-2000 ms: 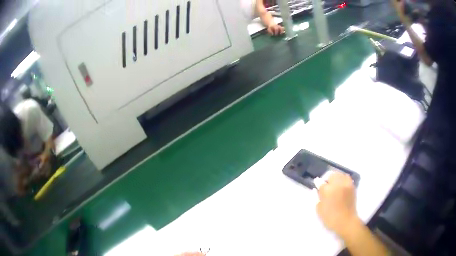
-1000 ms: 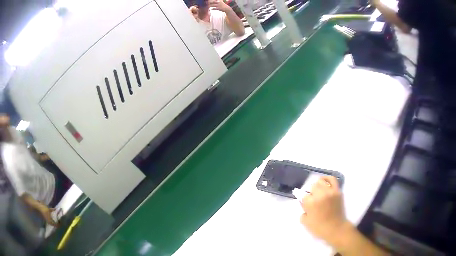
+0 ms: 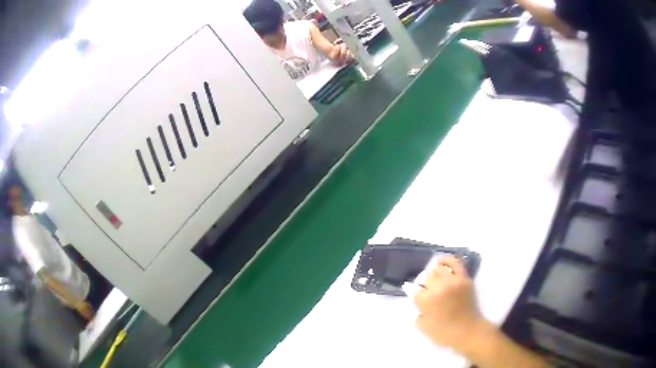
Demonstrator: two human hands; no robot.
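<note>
A black plastic housing [image 3: 385, 272] with rounded corners and a thin rim lies on the white bench strip [image 3: 496, 165] near the green belt. My right hand [image 3: 449, 298] is over its right end, with white finger cots on some fingertips. The fingers are bent together and blurred, and they cover part of the housing. Whether they grip it or only touch it I cannot tell. My left hand is not in view.
A green conveyor belt [image 3: 345, 208] runs beside the bench, with a grey-white slotted cabinet [image 3: 237, 144] beyond. Black trays [image 3: 568, 251] stand at the right. A black box-shaped device [image 3: 525, 70] with cables is farther along. People are at the far side, left and upper right.
The camera view has shifted, so the housing and my right hand appear farther left. The hand stays at the housing's right end. My left hand's fingertips, at the bottom edge earlier, are out of view.
</note>
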